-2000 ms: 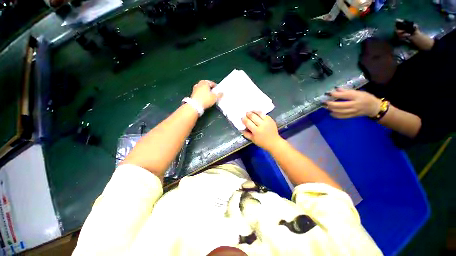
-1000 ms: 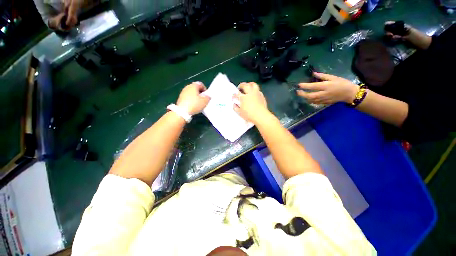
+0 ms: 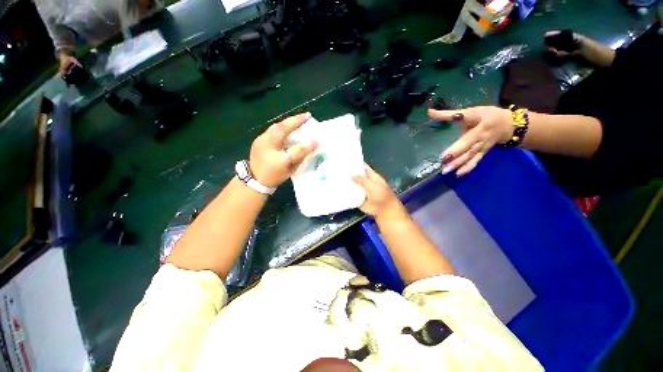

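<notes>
A stack of white-looking printed poly bags (image 3: pixel 333 171) with a small green mark is held in front of me, above the near edge of the dark green bench (image 3: pixel 211 156). My left hand (image 3: pixel 280 151) grips its upper left side, thumb on top and fingers around the edge. My right hand (image 3: pixel 378 192) holds its lower right edge; some fingers are hidden under the stack. Shiny clear bags (image 3: pixel 243 258) lie by my left forearm, partly covered by it.
Black adapters (image 3: pixel 392 87) lie in heaps across the bench. A blue bin (image 3: pixel 574 269) with a pale sheet stands below the edge at right. Another person's hand (image 3: pixel 480 134) reaches in from the right. A white printed carton (image 3: pixel 47 309) is at left. Another person stands at the far left.
The stack has been lifted and turned more upright. My left hand has shifted over its upper left side, my right hand down to its lower right. The other person's hand has turned and spread.
</notes>
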